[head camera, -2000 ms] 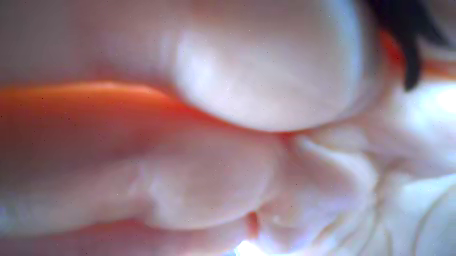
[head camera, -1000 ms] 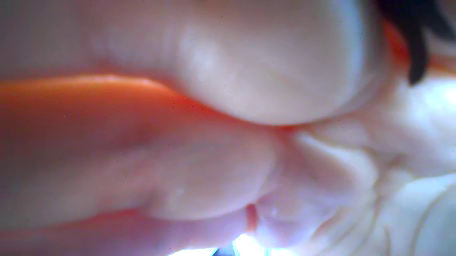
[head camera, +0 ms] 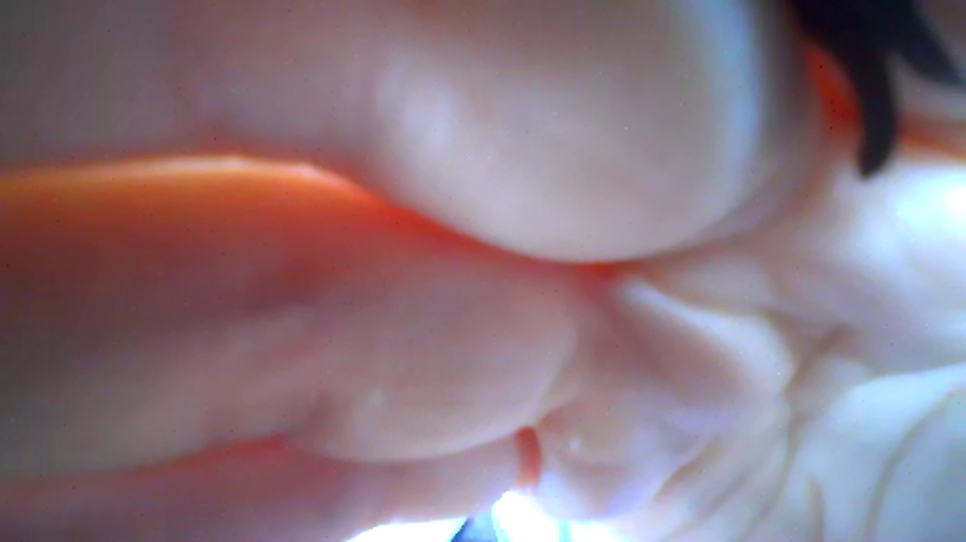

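Observation:
A bare hand fills nearly the whole view, very close to the lens and blurred. Fingers reach in from the left edge, one above another, with rounded tips near the middle. Creased skin, apparently of a palm, shows at the right. Light glows orange-red between the fingers. I cannot tell whether this is my left or my right hand, or whether both are here. No held object can be made out. The work area is hidden behind the skin.
A dark, forked, strap-like thing hangs at the upper right. A bright white gap with a small blue-grey patch shows at the bottom edge. Nothing else can be made out.
The fingers have shifted slightly upward in the picture since the earliest frame. The bright gap at the bottom has widened, and a blue-grey patch shows in it.

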